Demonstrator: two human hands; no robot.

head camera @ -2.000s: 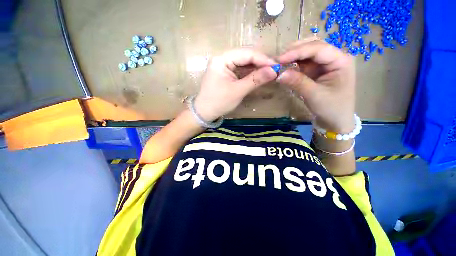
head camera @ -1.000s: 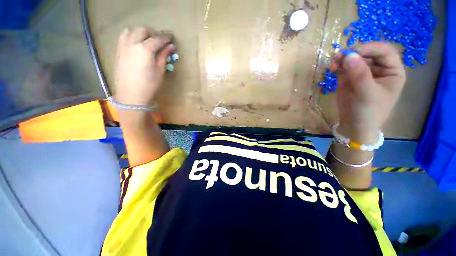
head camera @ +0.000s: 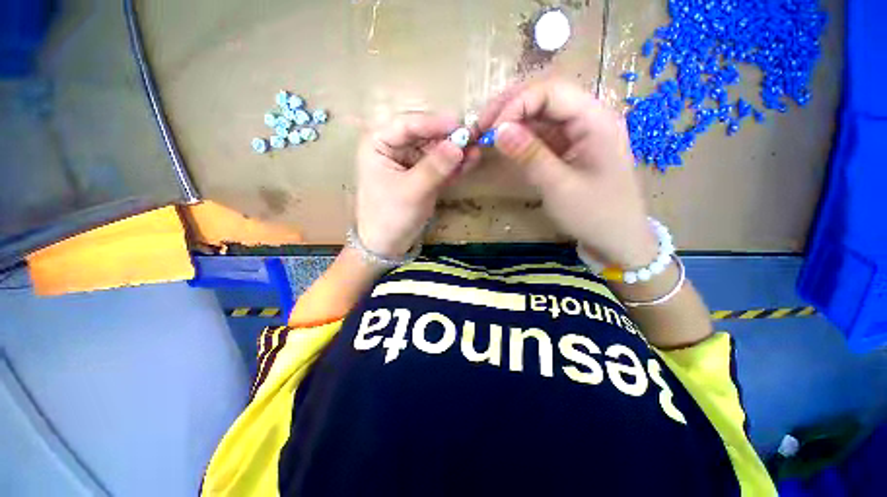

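Note:
My left hand (head camera: 404,175) is at the centre of the table and pinches a pale round part (head camera: 460,137) between thumb and fingertips. My right hand (head camera: 574,160) is just right of it and pinches a small blue piece (head camera: 487,138). The two parts are close together; I cannot tell whether they touch. A small cluster of pale round parts (head camera: 288,120) lies to the left. A large loose pile of blue pieces (head camera: 725,58) lies at the right.
A white round disc (head camera: 551,31) with dark specks around it is at the far centre. An orange sheet or bin (head camera: 112,252) is at the left table edge. A blue bin (head camera: 856,194) stands at the right edge. Brown taped cardboard (head camera: 243,58) covers the table.
My left hand has come from the pale cluster to the centre with a pale part. My right hand has moved left from beside the blue pile with a blue piece. The camera view has shifted.

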